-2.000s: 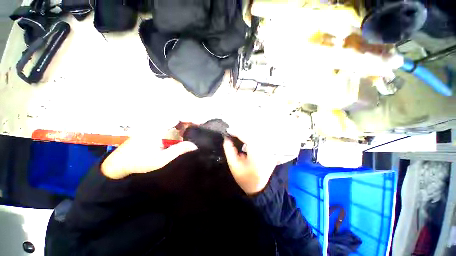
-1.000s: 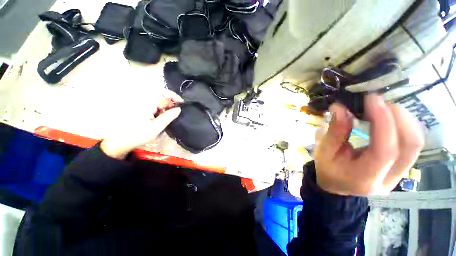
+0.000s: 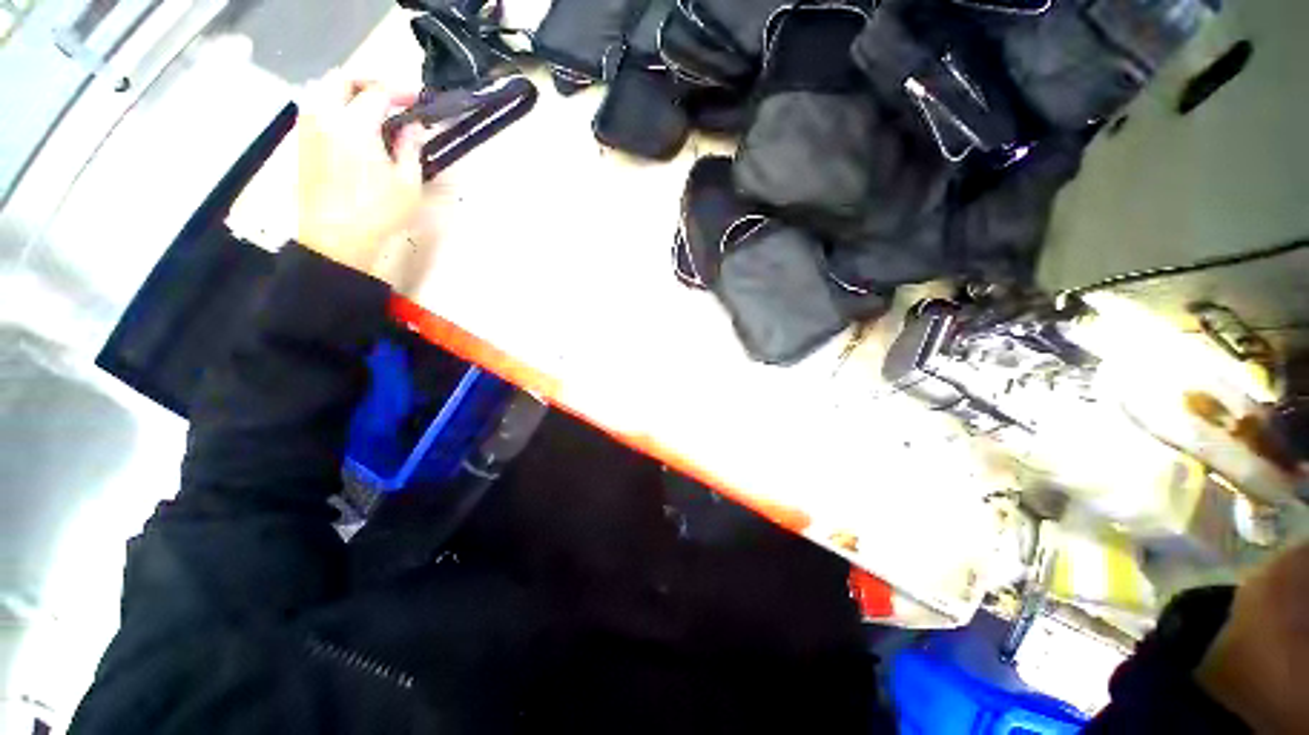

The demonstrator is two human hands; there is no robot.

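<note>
My left hand (image 3: 352, 170) is at the upper left of the table, its fingers on the near end of a black side band (image 3: 481, 122), a narrow closed loop with a pale line along it. My right hand (image 3: 1266, 653) is cut off by the lower right edge; its fingers and anything in them cannot be made out. A heap of black pouches (image 3: 811, 151) with pale curved edge lines lies at the top centre and right. One grey-black pouch panel (image 3: 780, 293) lies at the heap's near edge.
The sewing machine's metal parts (image 3: 1005, 366) stand right of centre in glare. The pale table has a red-orange front edge (image 3: 617, 431). Blue crates are below it at left (image 3: 431, 434) and lower right (image 3: 955, 701). Another black loop (image 3: 457, 46) lies beyond the band.
The view has swung left. My left hand has left the pouch near the front edge and reached the band at upper left. My right hand has dropped to the lower right edge.
</note>
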